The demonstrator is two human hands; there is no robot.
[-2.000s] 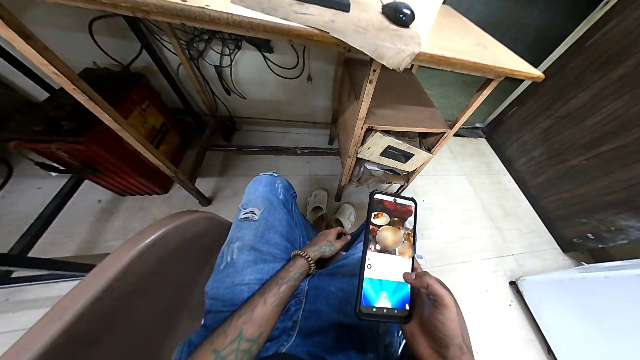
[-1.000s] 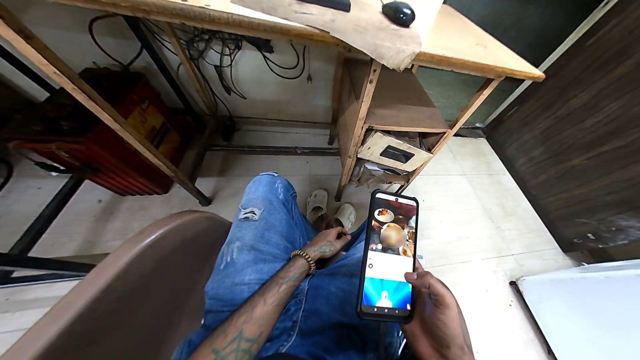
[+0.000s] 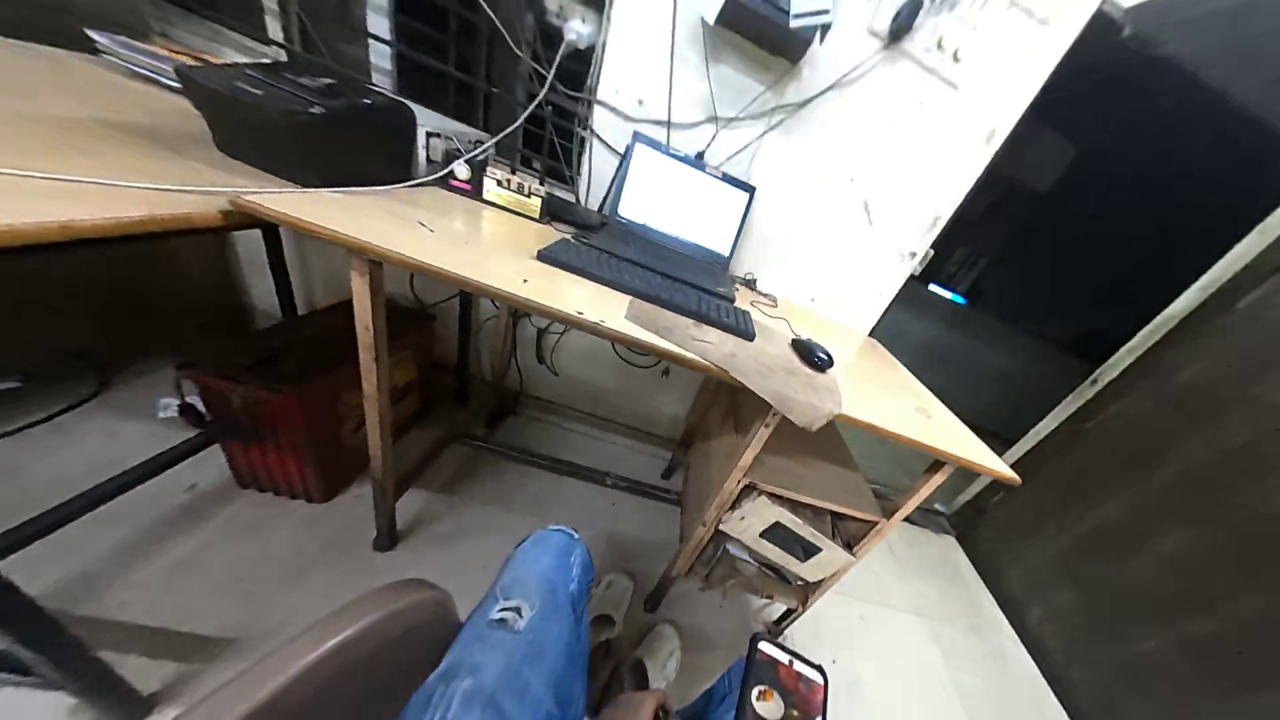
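Note:
At the bottom edge of the head view, only a small part of my left hand (image 3: 637, 706) shows, beside the ripped blue jeans (image 3: 535, 625); whether its fingers hold anything cannot be seen. The upper part of a smartphone in a black case (image 3: 785, 685) stands to the right of it, its screen lit with a picture. My right hand is outside the view. On the wooden desk ahead are an open laptop (image 3: 685, 200) with a lit screen, a black keyboard (image 3: 645, 287) and a black mouse (image 3: 812, 354), the mouse lying on a brown sheet (image 3: 765, 375).
A black printer-like machine (image 3: 300, 120) sits on the left desk, with a white cable (image 3: 200, 187) running across. Under the desk are a red battery-like box (image 3: 310, 420) and a shelf (image 3: 815, 468) holding a carton (image 3: 785, 540). A brown chair's edge (image 3: 330, 650) is at lower left.
The view has tilted up to the desktop, bringing the laptop and keyboard into sight. My right hand, seen holding the phone before, is out of view, and less of my left hand shows.

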